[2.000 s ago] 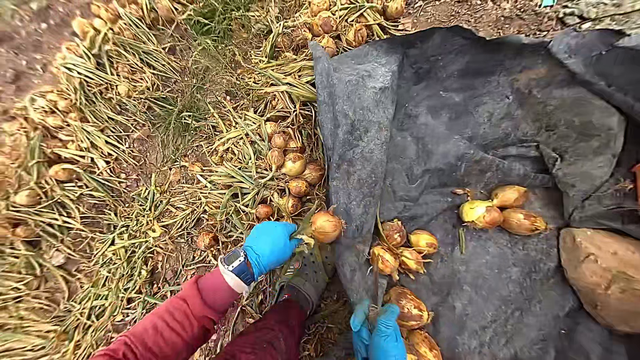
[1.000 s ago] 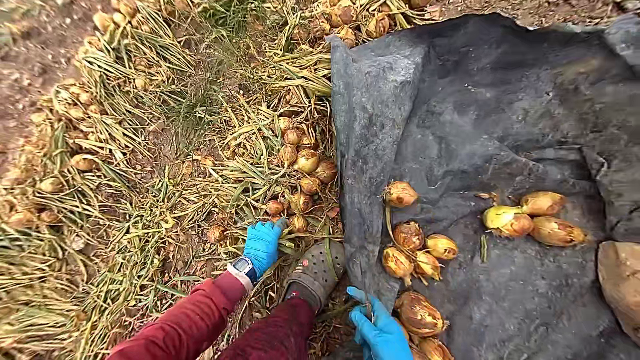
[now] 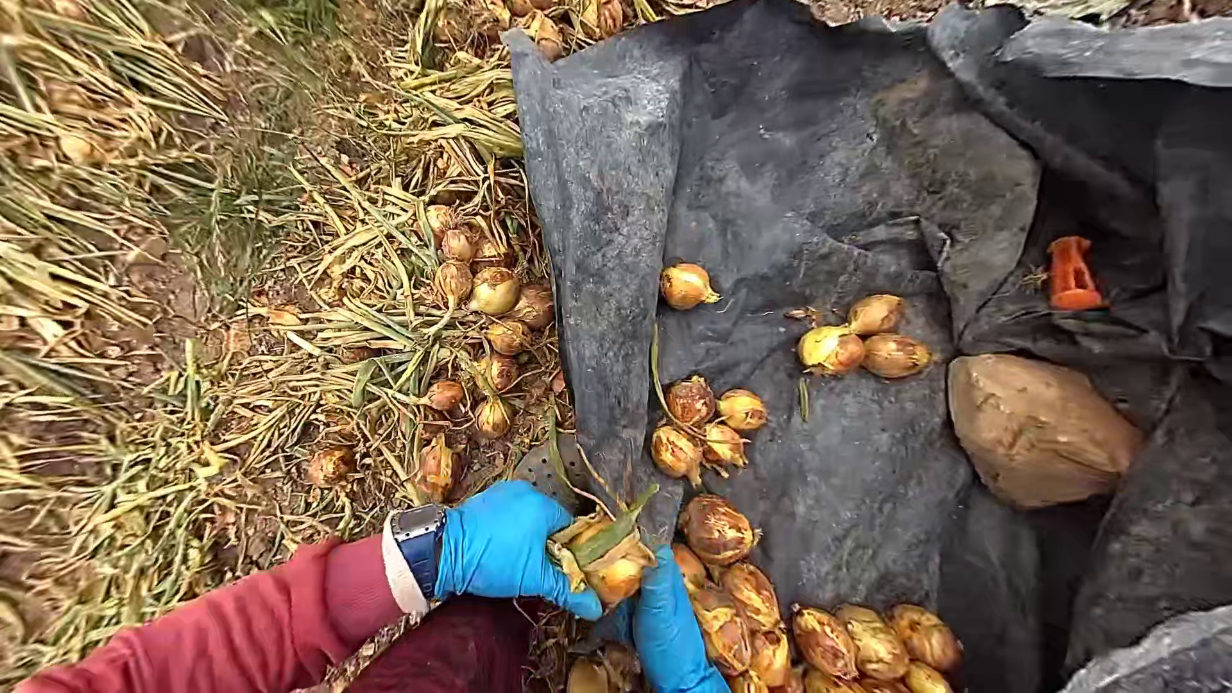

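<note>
My left hand [image 3: 515, 549], in a blue glove with a watch at the wrist, grips an onion [image 3: 616, 570] with green and dry leaves still on it. Against that onion's right side is my right hand [image 3: 669, 621], also gloved in blue; whether its fingers grip anything is hidden. A grey-black fabric sheet [image 3: 847, 500] lies to the right, with a pile of onions [image 3: 722, 621] just beyond my right hand. Small groups of onions [image 3: 833, 348] rest farther up the sheet, and a single onion [image 3: 686, 286] lies near its left fold.
A large brown stone [image 3: 1039, 428] weighs on the sheet at the right, below an orange plastic piece [image 3: 1072, 274]. Onions with dried tops [image 3: 494, 291] lie on the soil left of the sheet. My grey clog [image 3: 553, 467] is by the sheet's edge.
My left hand has come from the ground onions to beside my right hand, with an onion in it. The onion held two seconds ago was on the sheet one second ago.
</note>
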